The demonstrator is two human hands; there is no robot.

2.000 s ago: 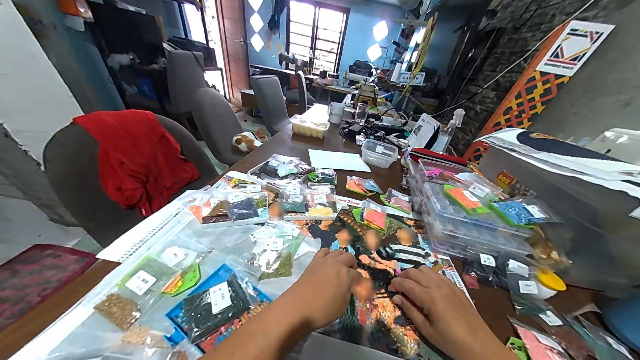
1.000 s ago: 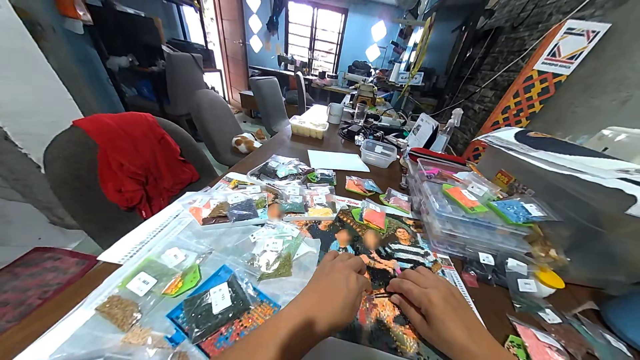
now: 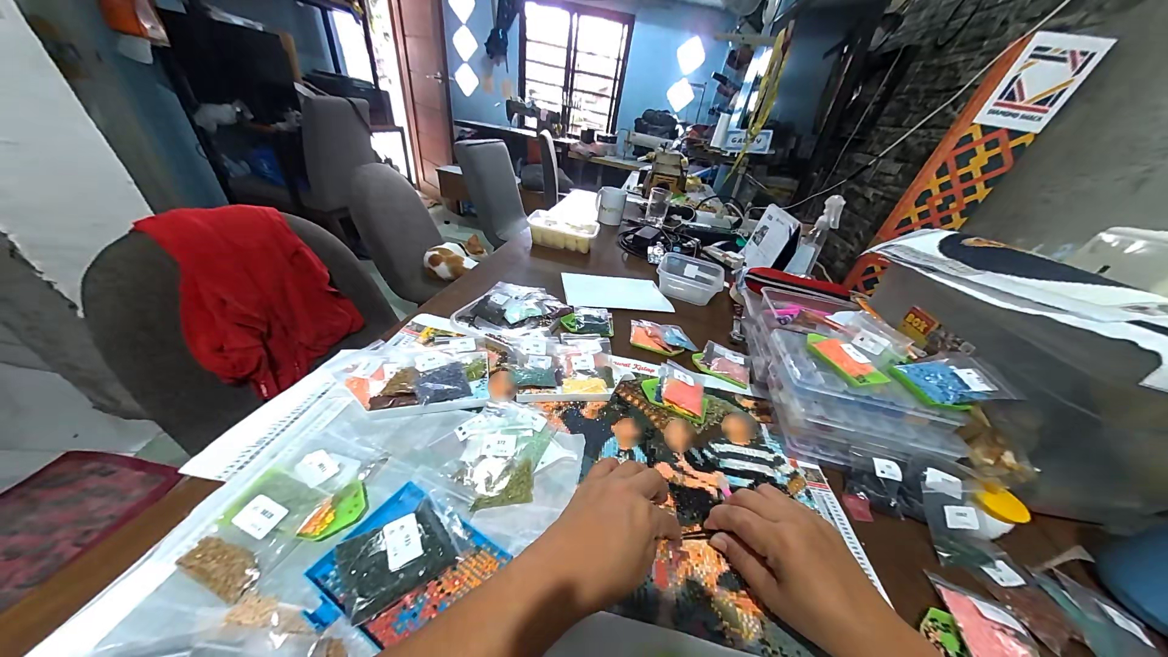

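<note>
A mosaic-like picture of several people (image 3: 680,584), made of tiny coloured pieces, lies on the table under both hands. My left hand (image 3: 620,525) rests on its left middle part, fingers bent. My right hand (image 3: 776,547) is on the right side, thumb and fingers brought together near a thin dark object (image 3: 698,535) that spans the gap between the hands; which hand grips it is hard to tell. Left of my left forearm, a blue tray (image 3: 321,575) holds orange and blue pieces and a bag of black beads (image 3: 388,557). A bag of green beads (image 3: 506,484) lies beyond my left hand.
Stacked clear plastic cases (image 3: 858,438) stand at the right, with small bead bags on top. More bead bags (image 3: 443,381) sit in white trays beyond the picture. A clear tub (image 3: 691,278) and a white sheet (image 3: 616,293) lie farther back. A red cloth (image 3: 246,292) covers a chair.
My hands have shifted slightly over the picture and stay close together. The trays, bags and cases around them look unchanged.
</note>
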